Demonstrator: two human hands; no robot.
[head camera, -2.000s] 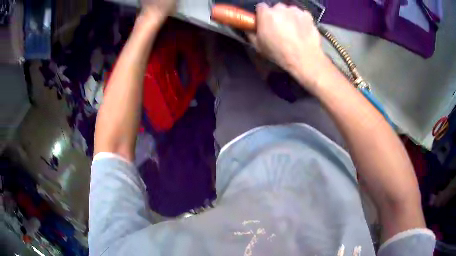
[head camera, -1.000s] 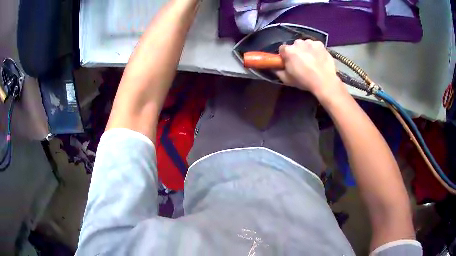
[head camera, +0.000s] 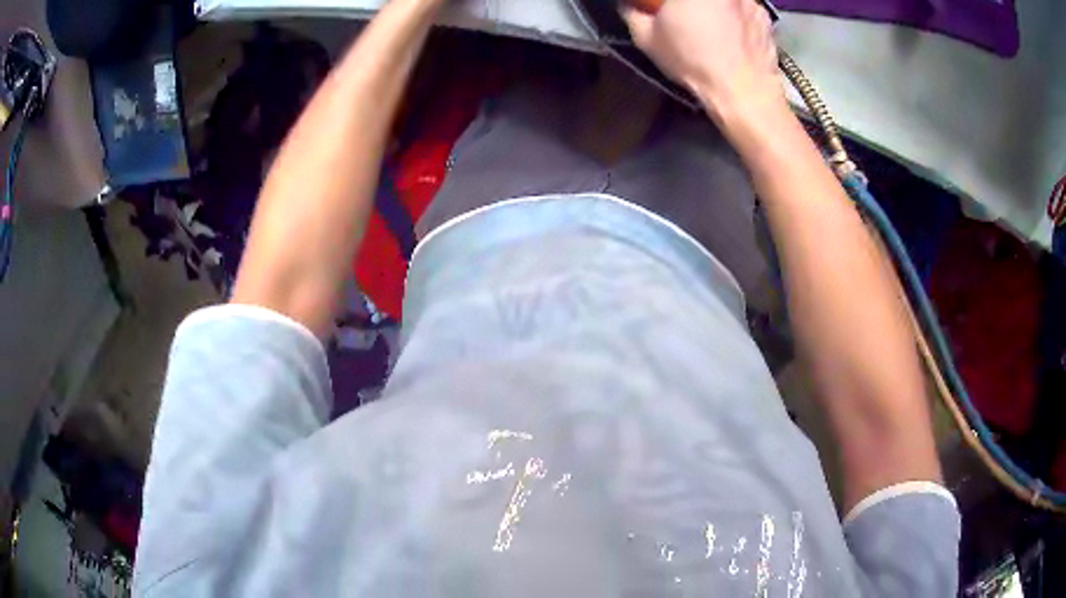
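Note:
My right hand is at the top edge of the picture, partly cut off, closed on the orange handle of the steam iron. Only the iron's dark near edge shows, at the table's front edge. My left hand is out of the picture; only the left forearm shows, reaching up past the top edge. A strip of the purple garment panel lies on the table at the top right. The rest of it is cut off.
The pale pressing table runs along the top. A blue hose and tan line hang from the iron down the right. A dark sleeve-shaped form is at upper left. Red cloth and purple scraps lie below. Red loop handles show at the right edge.
The view has shifted down, so the table, iron and purple panel sit higher and are more cut off. My right hand keeps its grip on the iron.

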